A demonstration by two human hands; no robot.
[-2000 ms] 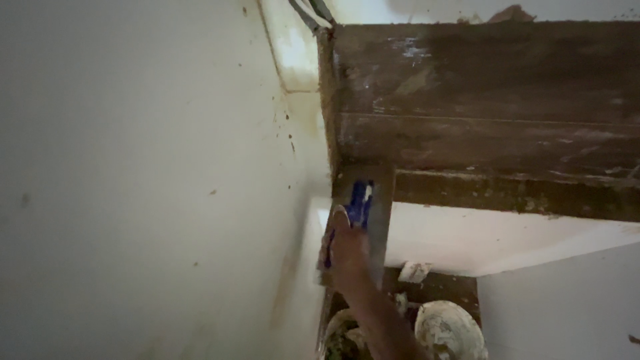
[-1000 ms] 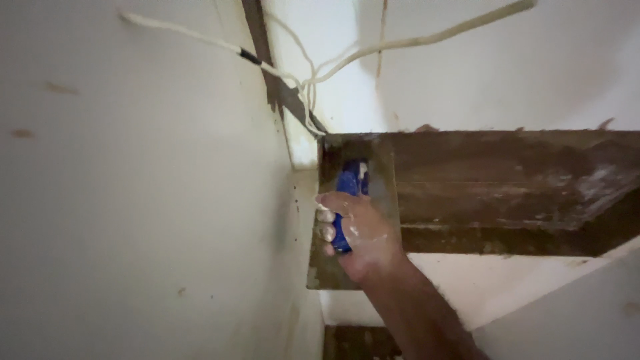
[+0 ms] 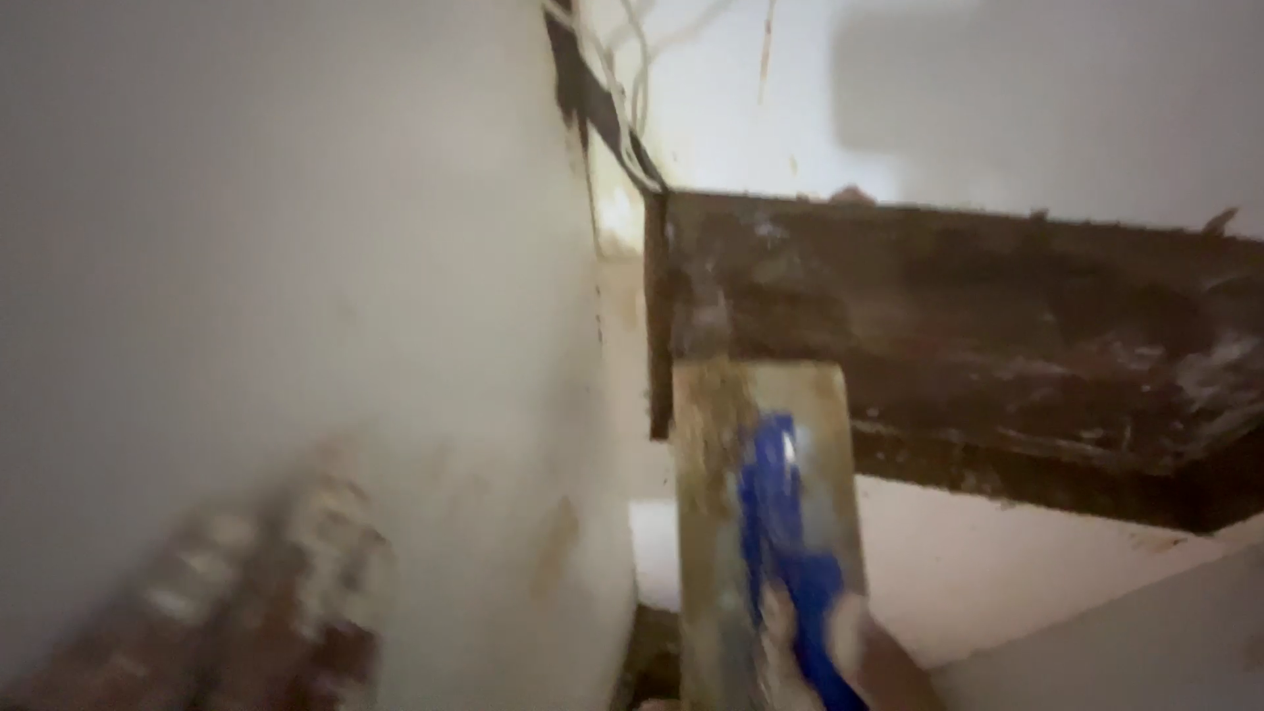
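Observation:
At lower right of centre, my right hand (image 3: 825, 632) grips the blue handle of a plastering trowel (image 3: 706, 513). The trowel's long rectangular blade stands nearly upright in view, its top end over the lower left part of a dark brown beam-like surface (image 3: 987, 326). Blurred at the lower left is my left hand (image 3: 267, 592), smeared with pale plaster. Its fingers are extended at the pale wall (image 3: 346, 247), with no tool seen in them; whether they touch the wall cannot be told.
Loose pale cables (image 3: 622, 109) hang by a dark strip at the top, near the brown surface's upper left corner. A small bright panel (image 3: 617, 212) lies between wall and cables. The brown surface has ragged edges and a lower ledge.
My left hand has come into view at the lower left. The trowel, over the brown surface's left end a second ago, now sits lower against it. The view has shifted.

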